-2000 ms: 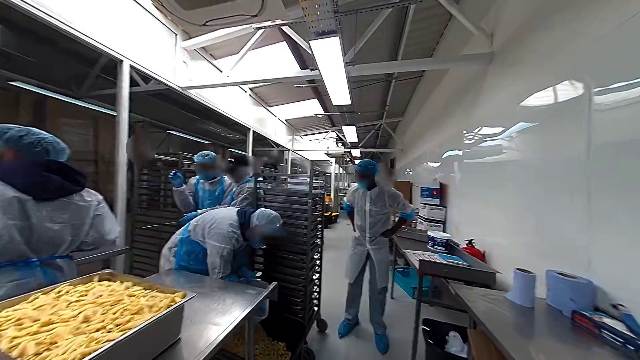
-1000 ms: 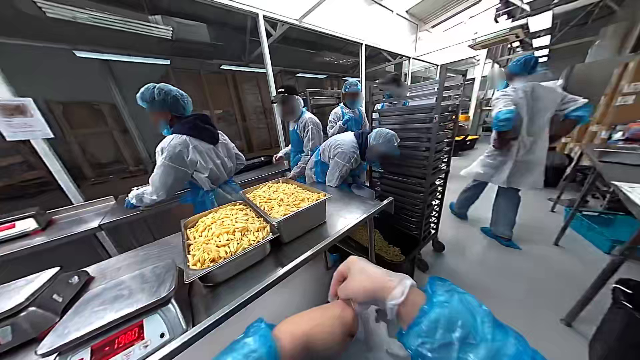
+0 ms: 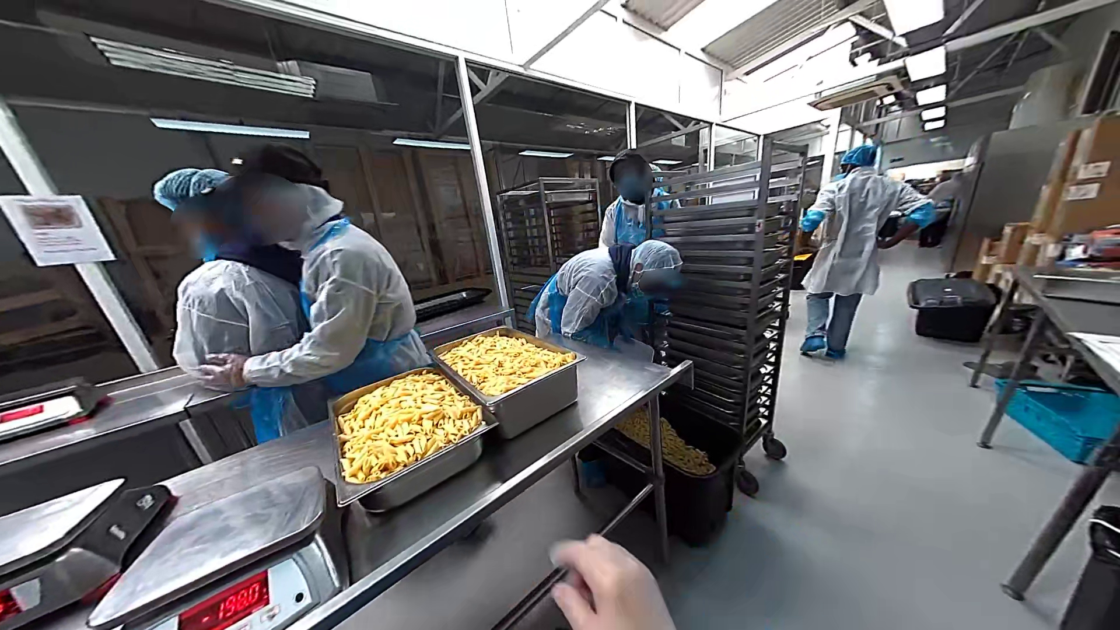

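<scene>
My right hand [image 3: 610,584] is at the bottom edge, right of the steel table, its fingers loosely bent, thumb and forefinger apart. Nothing shows between them. My left hand is out of view. On the steel table [image 3: 516,472] two deep steel pans stand side by side, the nearer pan [image 3: 429,479] and the farther pan [image 3: 538,404], both heaped with penne pasta. A bench scale [image 3: 227,542] with a lit red display stands at the near left, beside another scale [image 3: 61,534].
Two people [image 3: 324,297] stand close together behind the pans. A bending person [image 3: 595,293] is beside a wheeled tray rack [image 3: 726,280]. A black tub [image 3: 700,490] holding pasta sits under the table end. A person [image 3: 849,236] is in the aisle; a blue crate [image 3: 1059,420] lies right.
My left forearm has left view, and my right hand no longer touches it. The capped person has come up against the one at the left. The person in the aisle is farther off.
</scene>
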